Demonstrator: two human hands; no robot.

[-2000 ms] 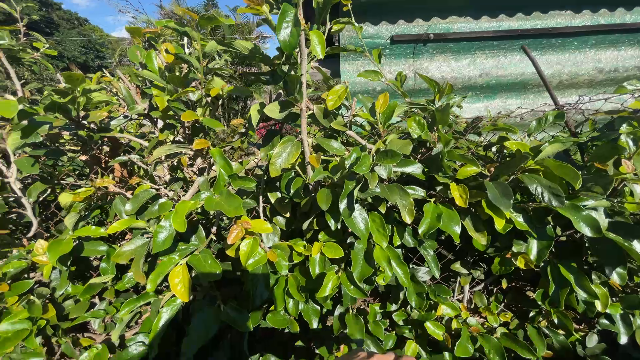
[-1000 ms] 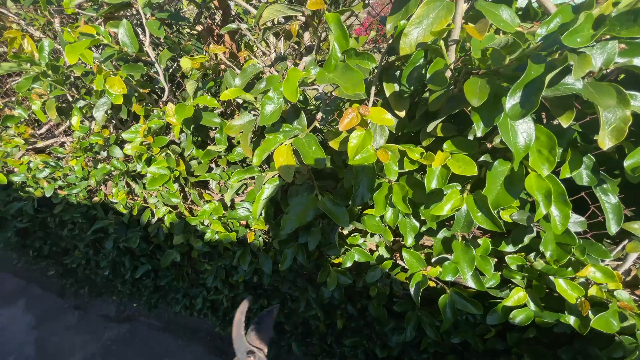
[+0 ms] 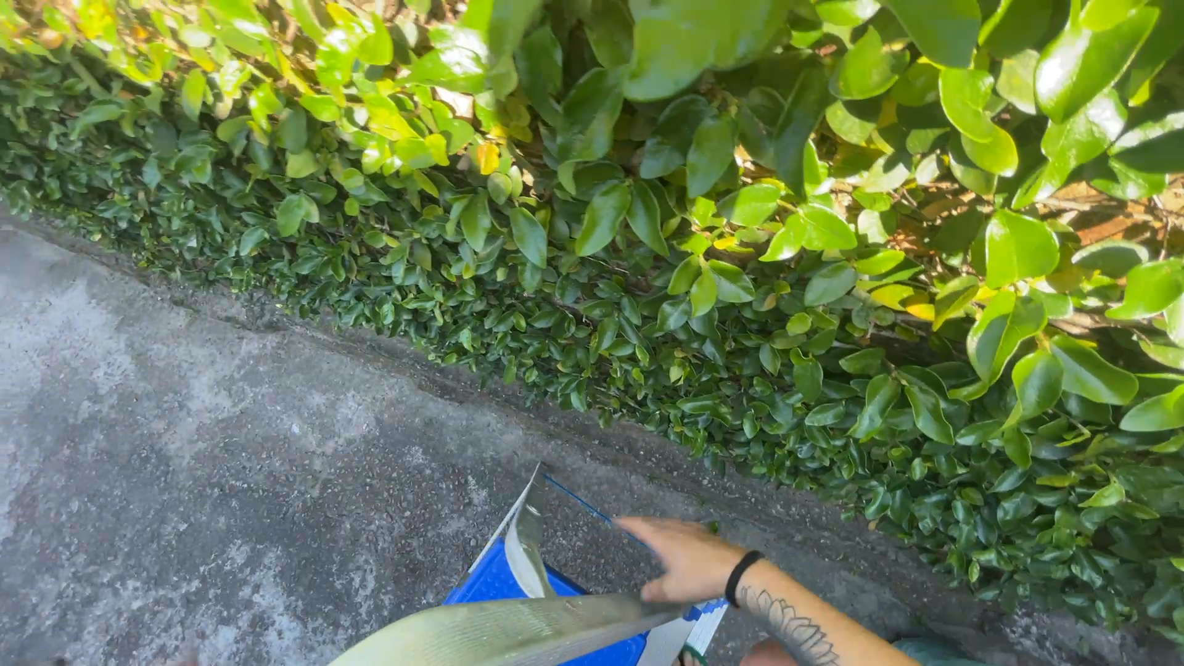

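My right hand [image 3: 689, 558], palm down with thumb and forefinger apart, hovers by a pale curved rail [image 3: 518, 629] in the lower middle. A black band circles the wrist, and the forearm is tattooed. I cannot tell whether the thumb touches the rail. Nothing shows in the hand, though its palm is hidden. Below the rail is a blue panel [image 3: 495, 575] with silver-grey edges, perhaps part of a stepladder. A thin blue line runs from its pointed far corner toward my fingers. My left hand is out of view.
A dense leafy hedge [image 3: 601, 324] crosses the view from upper left to lower right. Larger sunlit leaves [image 3: 1017, 250] stand out at the right. Rough grey concrete ground [image 3: 231, 444] lies along its base. Part of a bare leg [image 3: 772, 653] shows at the bottom edge.
The view has tilted far down from the hedge top to the ground. The metal blades seen at the bottom one second ago are out of view. My right hand, rail and blue panel have appeared.
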